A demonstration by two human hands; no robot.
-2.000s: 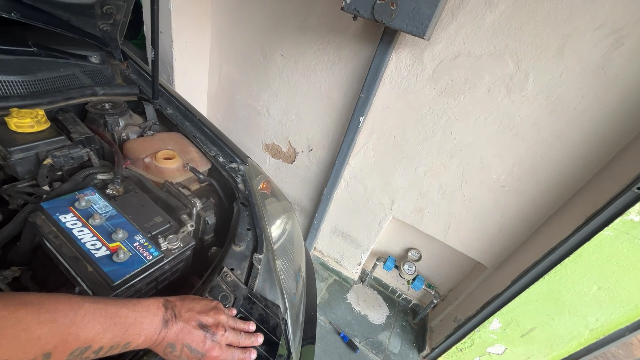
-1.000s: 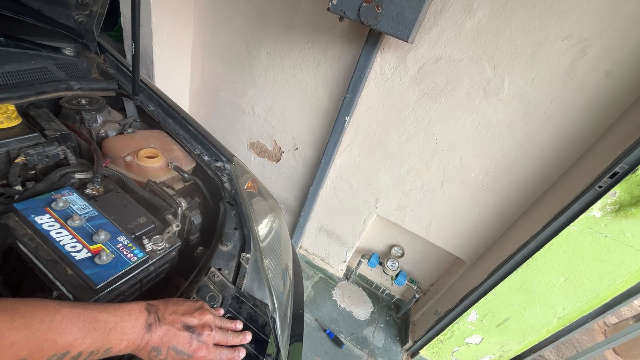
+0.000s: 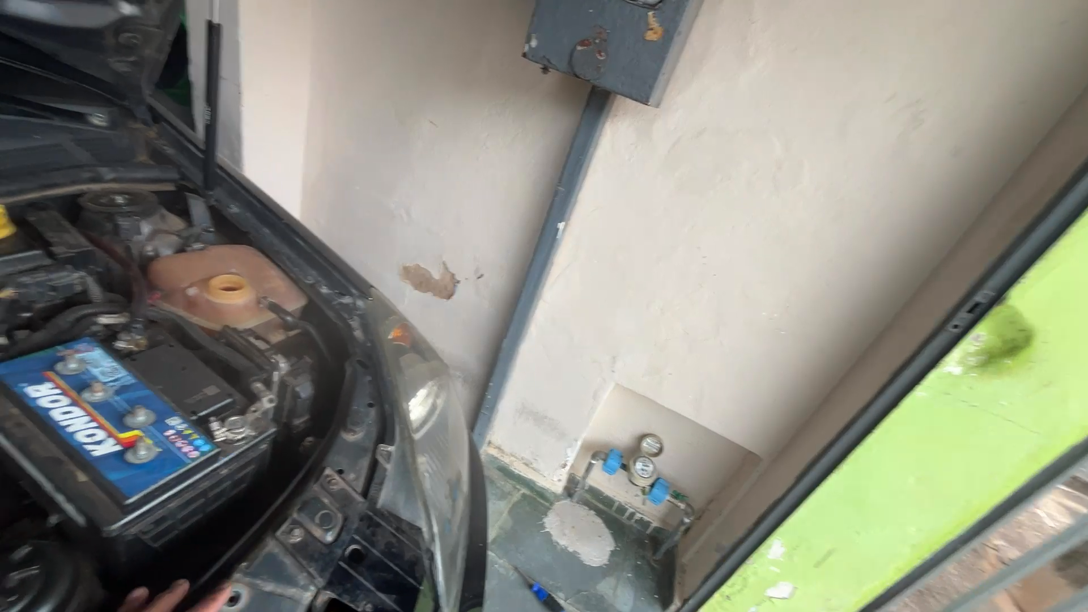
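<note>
Only the fingertips of my left hand (image 3: 174,597) show, at the bottom edge of the head view, beside the car's front body panel (image 3: 293,544); the rest of the hand is out of frame, so its hold is unclear. My right hand is not in view. Above the fingers sits a Kondor car battery (image 3: 110,416) with a blue label and a metal terminal clamp (image 3: 242,425) at its right end. Behind it is a tan plastic coolant reservoir (image 3: 272,289) with an uncapped yellowish neck. A headlight (image 3: 425,408) borders the engine bay.
A raised hood (image 3: 68,59) and its black strut (image 3: 212,102) stand at upper left. On the wall are a grey metal box (image 3: 612,42) and conduit (image 3: 544,246). Low in a recess is a water meter (image 3: 643,467) with blue valves. A blue-handled tool (image 3: 541,592) lies on the floor.
My left hand, earlier spread on the front panel by the headlight with its forearm showing, has moved left and down, mostly out of frame.
</note>
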